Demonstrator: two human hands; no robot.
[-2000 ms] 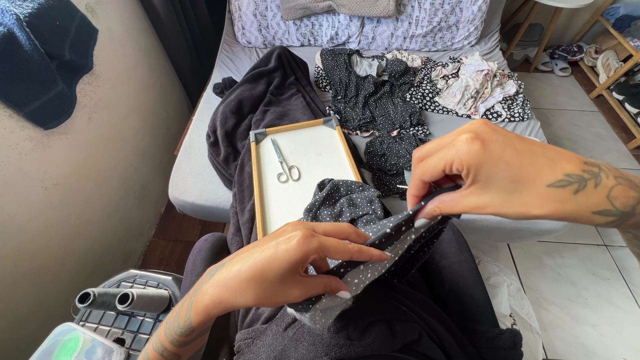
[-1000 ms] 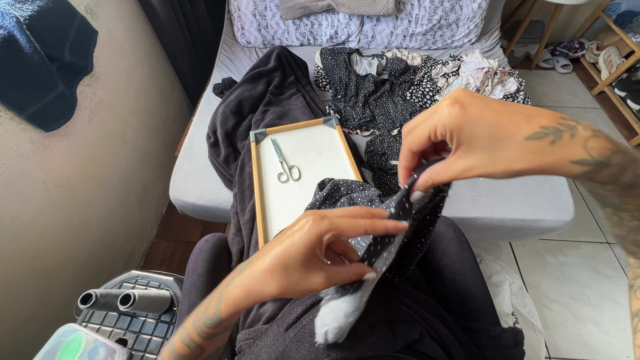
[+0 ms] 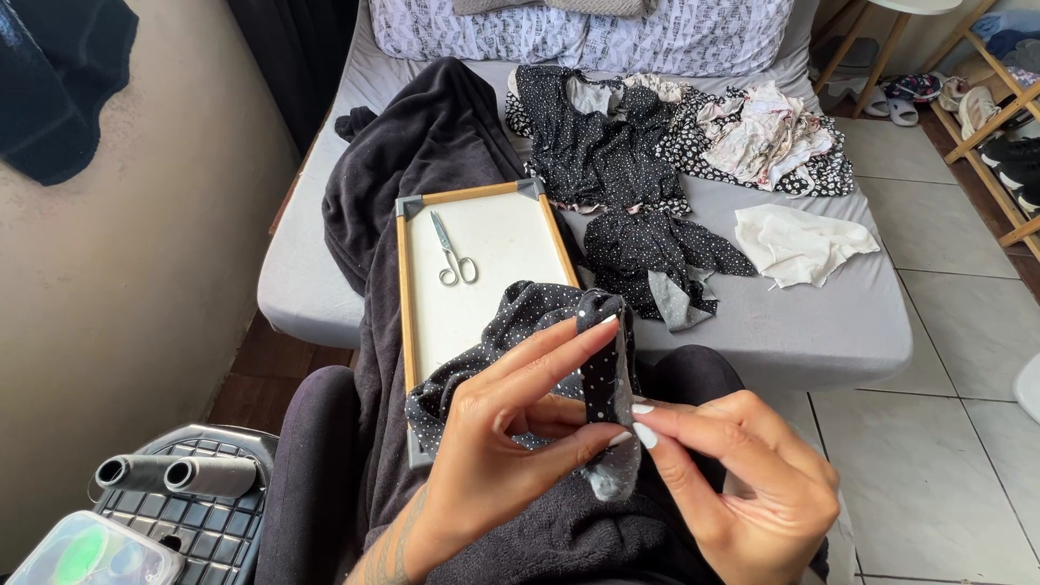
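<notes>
Black fabric with white polka dots (image 3: pixel 528 313) hangs between my hands and rests partly on a wood-framed white board (image 3: pixel 491 236). My left hand (image 3: pixel 520 439) grips its folded edge between fingers and thumb. On the right side of that edge, my right hand (image 3: pixel 731 471) pinches with thumb and forefinger; whether a needle or pin is in the pinch cannot be seen. Metal scissors (image 3: pixel 452 252) lie on the board, their blades a little apart. Beyond the board, another dotted black piece (image 3: pixel 650 252) lies on the bed, with a white cloth (image 3: pixel 800 244) to its right.
A dotted black garment (image 3: pixel 597 138) and a floral cloth (image 3: pixel 764 134) lie farther back on the grey-sheeted bed (image 3: pixel 780 349). At lower left, a black stool (image 3: pixel 195 520) holds two thread spools (image 3: pixel 210 476) and a clear plastic box (image 3: pixel 93 552). A wooden shoe rack (image 3: pixel 995 130) stands at right.
My right hand has moved down from above the fabric to its right edge. My left fingers now lie across the folded edge. The white cloth on the bed, hidden behind my right arm before, shows now.
</notes>
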